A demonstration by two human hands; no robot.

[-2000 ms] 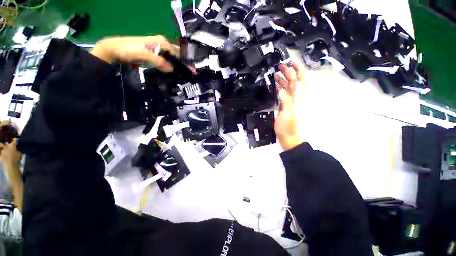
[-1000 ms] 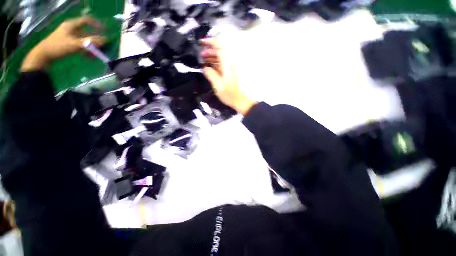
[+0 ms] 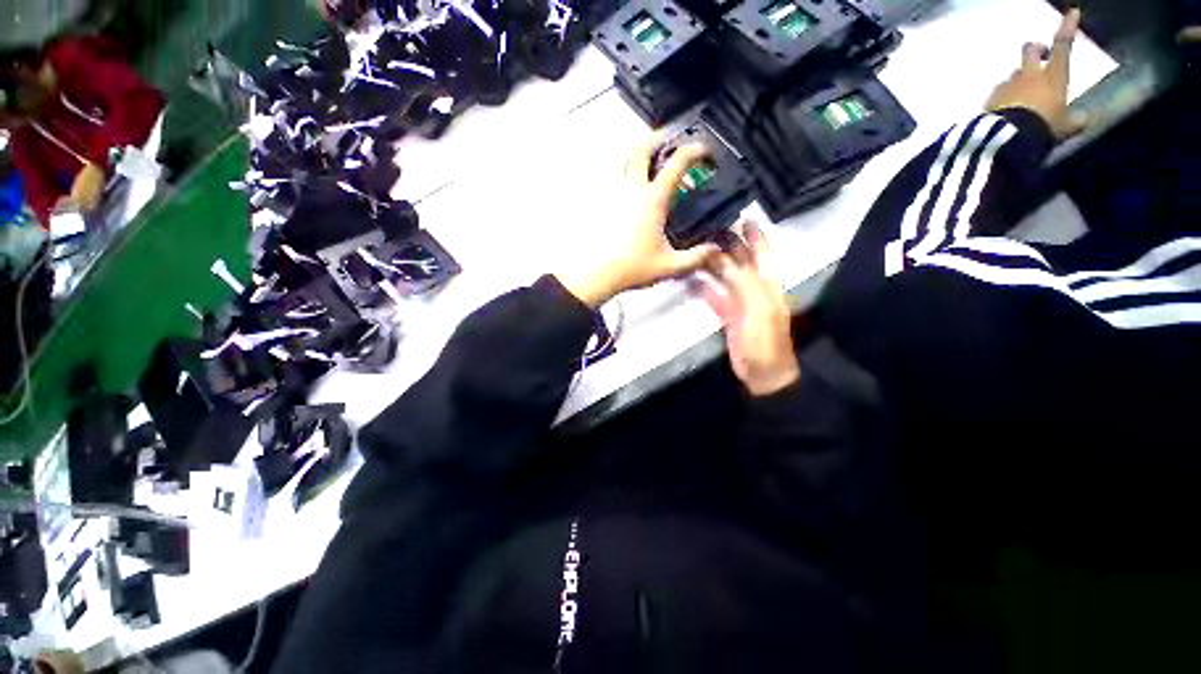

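A black square cover [image 3: 713,202] with a small green circuit board lies in a low stack nearest me. My left hand [image 3: 634,240] curls around its left and near sides, with fingertips over its edge and the thumb along the near side. The depth of its grip is hard to see. My right hand [image 3: 756,316] is palm up beside the stack's near corner, fingers apart, with nothing seen in it. Its fingertips are close to my left thumb. More stacked covers [image 3: 843,116] with green boards stand just behind.
An untidy heap of black module halves [image 3: 296,310] with white cable tails runs along the bench's left and far sides. Another worker's hand [image 3: 1038,92] and striped sleeve [image 3: 968,178] are at the right. The bench's near edge [image 3: 632,395] runs diagonally before me.
The view has swung right to the stacked covers. My left hand has moved from the heap side to the near stack. My right hand has left the heap and now lies palm up beside it.
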